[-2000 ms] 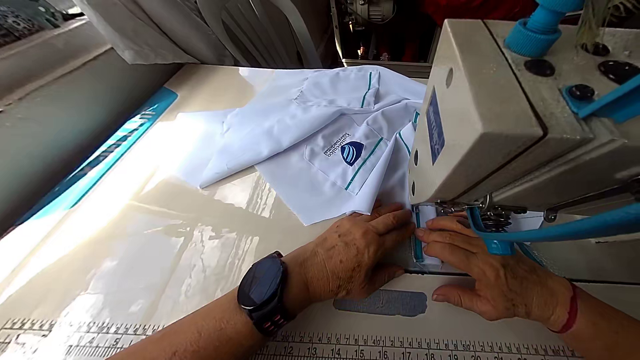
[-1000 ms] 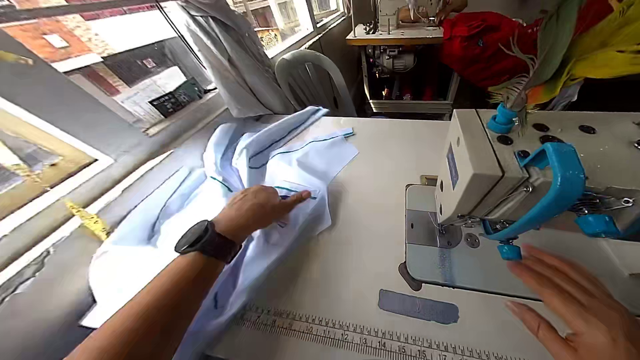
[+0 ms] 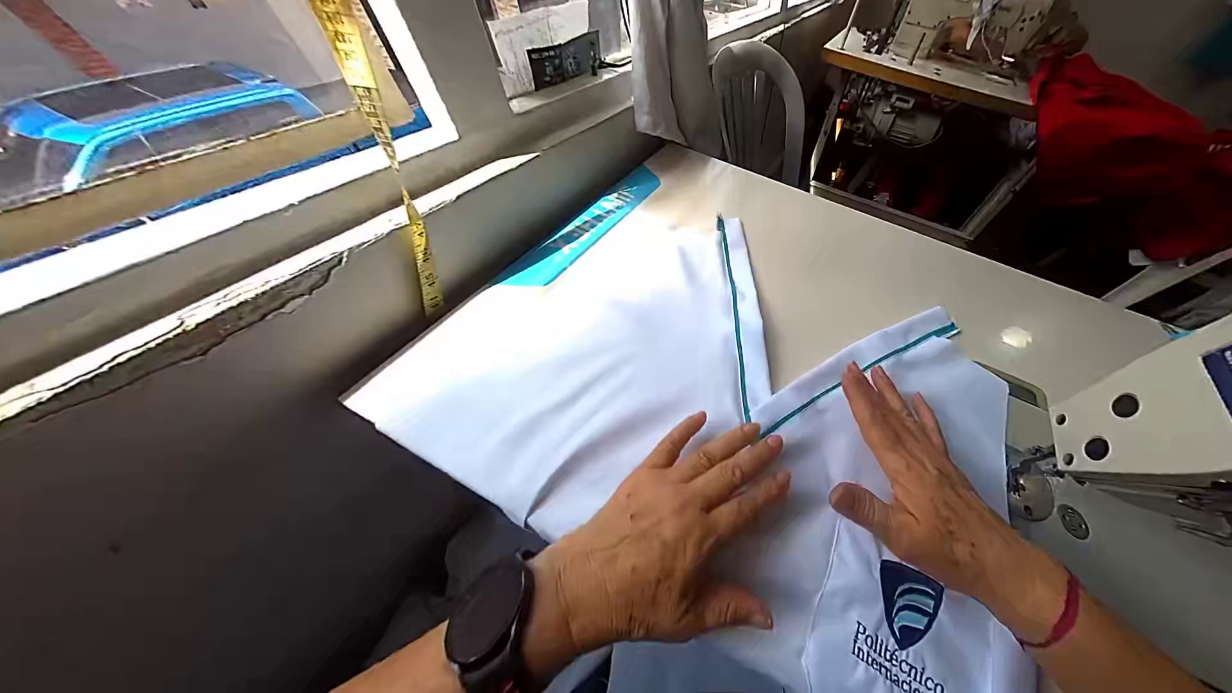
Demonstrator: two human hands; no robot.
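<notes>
A white garment lies spread over the table, its neck opening forming a V edged with teal piping. My left hand, with a black watch at the wrist, rests flat on the cloth just below the point of the V, fingers spread. To its right my right hand lies on the garment, fingertips at the piping of the right edge, thumb apart. Below that hand an embroidered shield emblem with lettering shows. The sewing machine stands at the right, beside the cloth.
A yellow measuring tape hangs by the window at the left. A blue strip with lettering lies along the table's far left edge. Behind the table are a plastic chair, a second sewing machine and red cloth.
The garment, bunched at the left a second ago, now lies spread out in front of me. My right hand has moved from beside the machine onto the cloth. The view has swung left.
</notes>
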